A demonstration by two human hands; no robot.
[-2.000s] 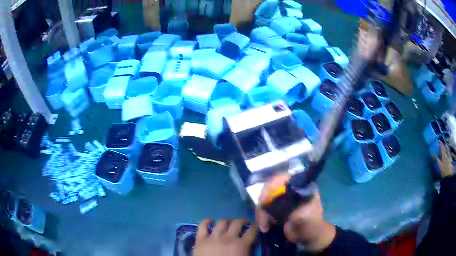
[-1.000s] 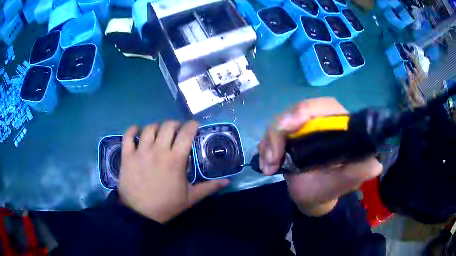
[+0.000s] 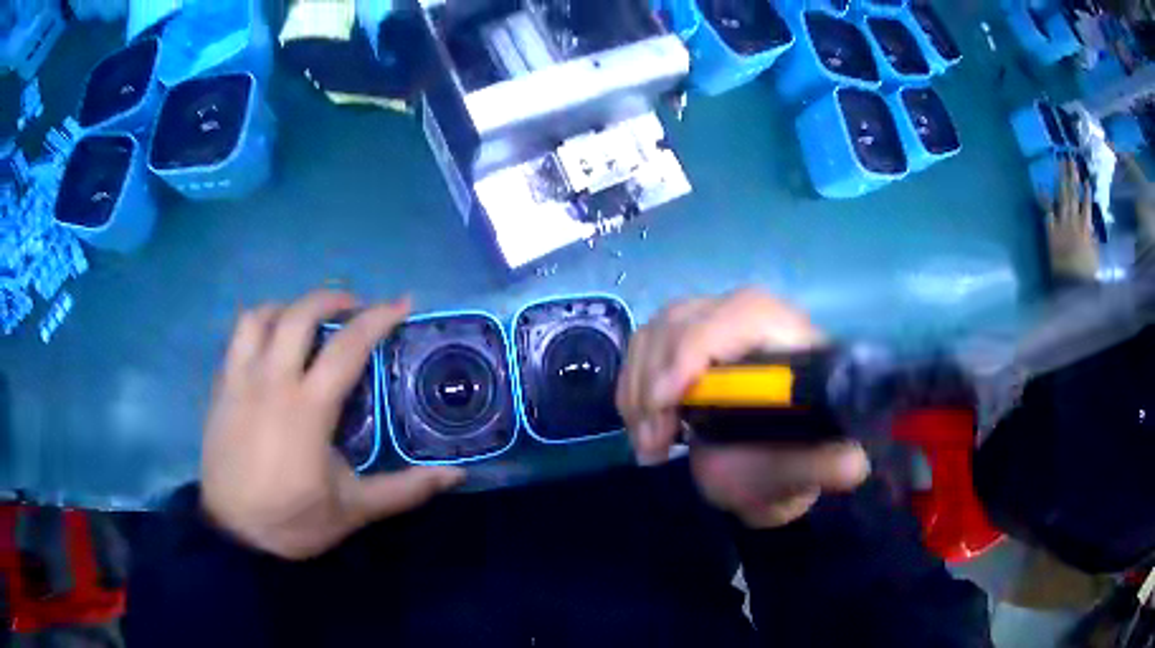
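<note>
Three speaker housings with black drivers stand in a row at the mat's front edge: a left one point(image 3: 359, 424) mostly hidden under my hand, a middle one point(image 3: 450, 387) and a right one point(image 3: 574, 367). My left hand point(image 3: 285, 424) spans the left housing, fingers at its back and thumb at its front. My right hand point(image 3: 741, 405) holds the electric screwdriver point(image 3: 760, 387) sideways beside the right housing. The bit is hidden by my fingers. The screw feeder point(image 3: 576, 95) stands behind the row, with tiny screws point(image 3: 608, 225) at its front.
Housings with drivers stand back left point(image 3: 203, 120) and back right point(image 3: 868, 133). Small blue parts point(image 3: 38, 241) lie at the far left. A black item with a pale pad point(image 3: 317, 23) lies left of the feeder. Another person's hand point(image 3: 1072, 222) is at the right. Red stools point(image 3: 944, 475) are below.
My left hand has moved left, uncovering the middle housing. My right hand and the screwdriver have moved slightly left. The view has shifted a little; the feeder appears slightly higher and further right.
</note>
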